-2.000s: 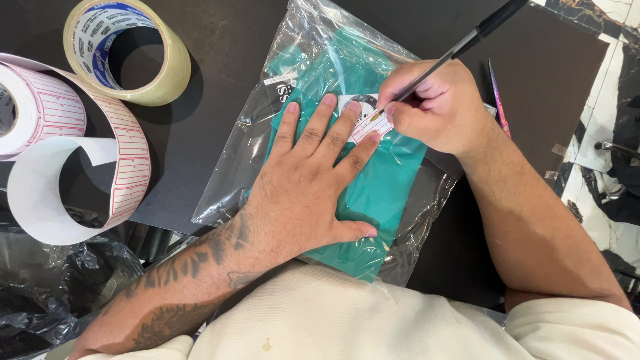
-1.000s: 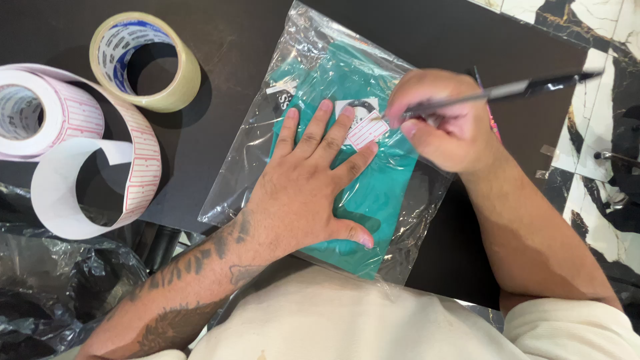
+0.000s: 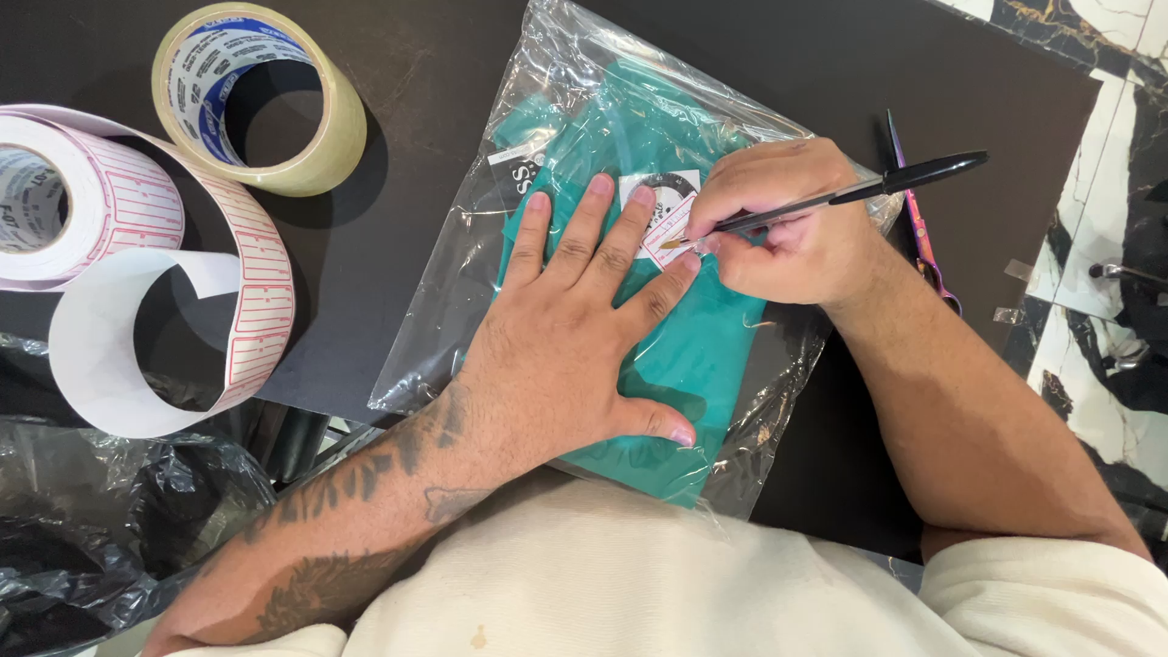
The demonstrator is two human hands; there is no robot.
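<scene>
My left hand lies flat with fingers spread on a clear plastic bag that holds folded teal fabric. In my right hand is a black-capped ballpoint pen, its tip on a small white label with red lines. That label sits over a printed card, beside my left fingertips. A black tag with white letters shows near the bag's upper left.
At the upper left of the dark table stands a roll of clear packing tape. Beside it, a label roll trails a curled strip. Scissors lie beyond my right wrist. Black plastic is at the lower left.
One second ago the pen was tilted away to the right, its tip hidden by my right hand; now its tip is on the label. My left hand has stayed flat on the bag.
</scene>
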